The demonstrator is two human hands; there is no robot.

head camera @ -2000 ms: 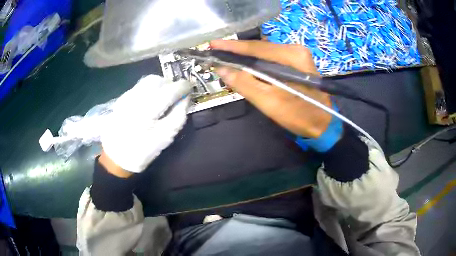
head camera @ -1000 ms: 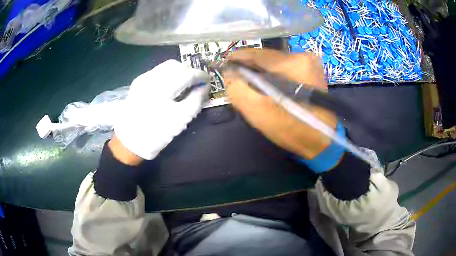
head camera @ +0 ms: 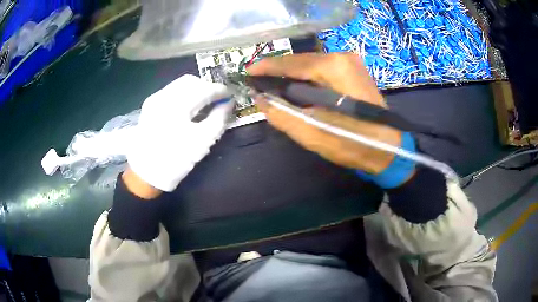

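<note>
A circuit board point(head camera: 219, 59) with small parts and red and black wires sits in a pale housing under the clear hood. My right hand point(head camera: 330, 106), bare with a blue wrist band, holds a black soldering iron point(head camera: 307, 93) with a pale tube alongside. Its tip is over the board, partly hidden by my fingers. My left hand point(head camera: 180, 130), in a white glove, is at the board's left edge with its fingers pinched. A small dark and blue thing shows at its fingers; I cannot tell surely what it is.
A clear fume hood point(head camera: 236, 26) hangs over the board's far side. A box of blue components point(head camera: 413, 44) lies at the upper right. A bagged white plug point(head camera: 52, 161) trails left of my glove. A small cardboard tray point(head camera: 506, 115) stands at the right edge.
The view has shifted slightly back and forth. My right hand and the iron have changed angle a little over the board. Both hands stay at the board.
</note>
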